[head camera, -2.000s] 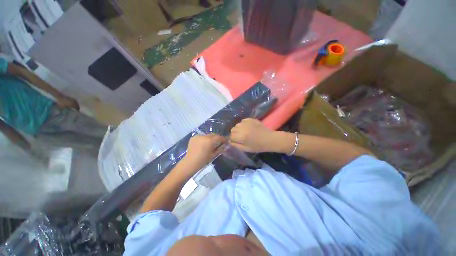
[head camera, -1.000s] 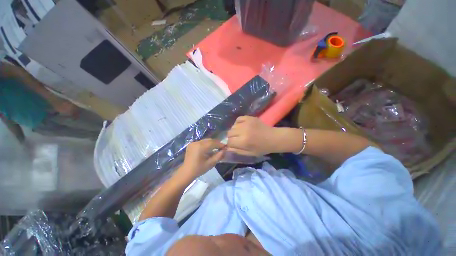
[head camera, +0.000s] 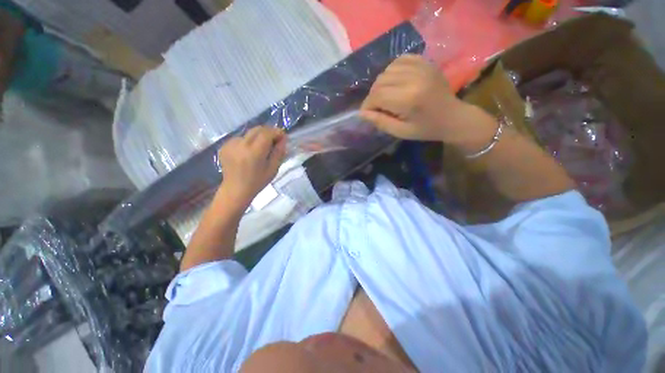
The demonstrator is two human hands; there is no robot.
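A long black bar (head camera: pixel 313 100) in shiny clear film lies diagonally across white ribbed padding (head camera: pixel 219 73). My left hand (head camera: pixel 251 162) is closed on the near edge of the clear film around the middle of the bar. My right hand (head camera: pixel 410 100) grips the same film (head camera: pixel 328 132) near the bar's far right end. The film is stretched between my two hands, with pinkish print showing in it. White papers (head camera: pixel 281 198) lie under the bar, close to my body.
An open brown carton (head camera: pixel 642 87) with clear, pink-printed bags (head camera: pixel 576 135) stands at the right. A red sheet (head camera: pixel 467 36) and an orange tape dispenser (head camera: pixel 539 10) are at the top. Film-wrapped dark items (head camera: pixel 131 284) lie lower left. Part of a person (head camera: pixel 36 62) shows at the left edge.
My hands have moved apart from their close pinch, right hand toward the bar's far end, left hand leftward, drawing the film out between them. The view has tilted down toward my body.
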